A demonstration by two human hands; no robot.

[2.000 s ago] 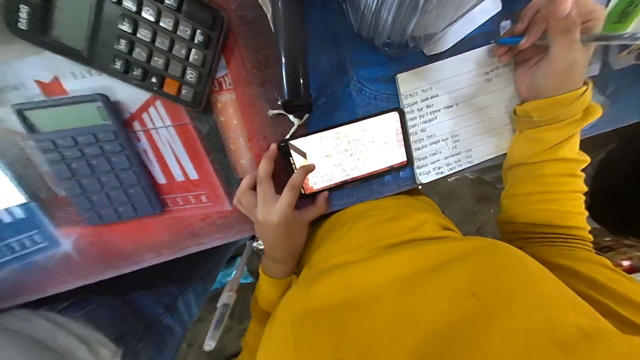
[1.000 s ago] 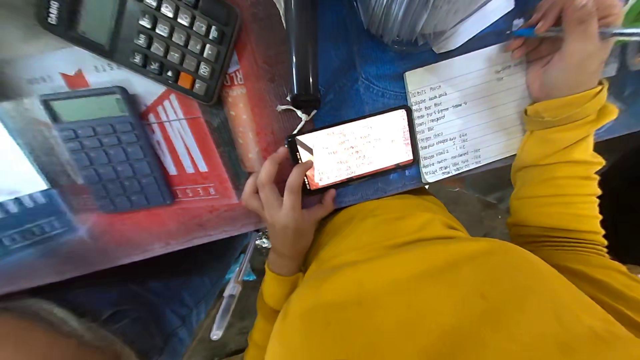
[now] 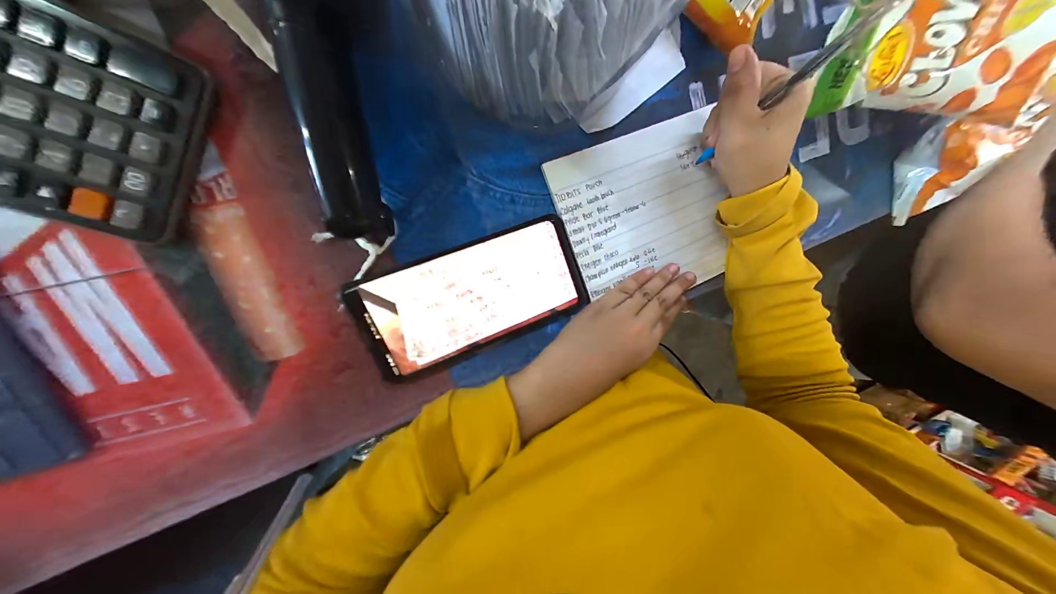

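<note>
A sheet of lined paper [image 3: 652,206] bearing handwriting lies on the table. My right hand [image 3: 755,124] holds a pen [image 3: 813,70], its blue tip at the upper right part of the sheet. Across the lower edge of the paper rests my left hand [image 3: 623,322], palm down with nothing held in it. A smartphone [image 3: 470,297] with its screen lit lies just left of the paper, touched by neither hand.
A black calculator [image 3: 91,124] is at the upper left, a dark blue one [image 3: 33,396] below it. Beside a black cylindrical object [image 3: 330,124] are stacked clear plastic items [image 3: 536,49]. Snack packs [image 3: 949,66] lie at the upper right. Another person's bare limb [image 3: 982,272] is at the right.
My left hand has left the phone and moved right onto the paper's lower edge. The pen in my right hand now points down at the sheet. The view has shifted.
</note>
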